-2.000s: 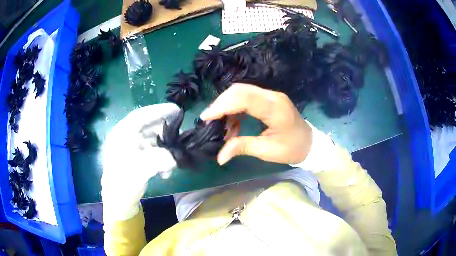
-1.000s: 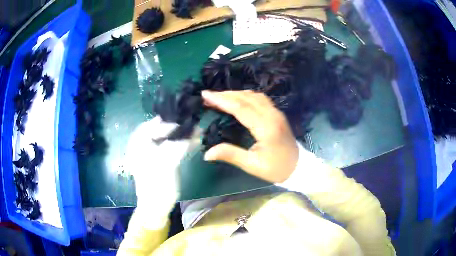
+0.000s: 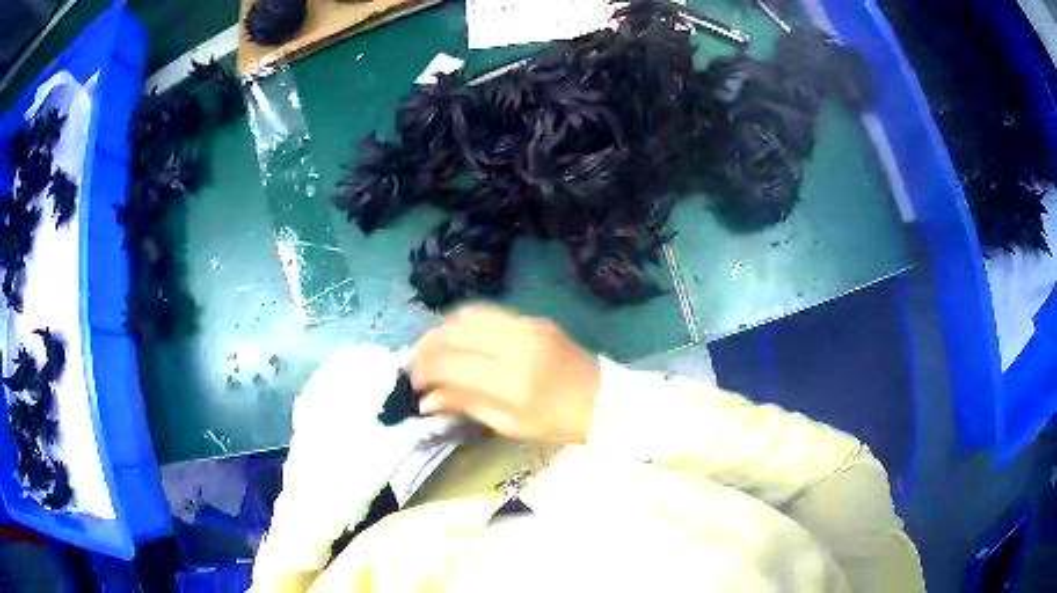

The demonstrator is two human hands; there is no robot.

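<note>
My left hand (image 3: 354, 405), in a white glove and blurred, is near the bench's front edge. My right hand (image 3: 504, 371), bare with a white cuff, overlaps its fingertips. A small black piece (image 3: 400, 400) shows between the two hands; most of it is hidden, and which hand holds it is only partly clear. A rounded spiky black hair part (image 3: 460, 262) lies on the green bench just beyond my right hand. A large heap of black spiky parts (image 3: 556, 127) lies behind it.
A blue bin (image 3: 110, 348) with a white liner and black parts stands left. Another blue bin (image 3: 956, 290) stands right. Black parts (image 3: 162, 197) line the bench's left side. Clear tape (image 3: 284, 151), cardboard (image 3: 330, 26), a dotted sheet (image 3: 539, 17) and a small white block (image 3: 439, 67) lie beyond.
Both hands have come together and moved closer to my body. The spiky part that was near my left hand is off it; a rounded part now lies in front of the heap. The view has shifted.
</note>
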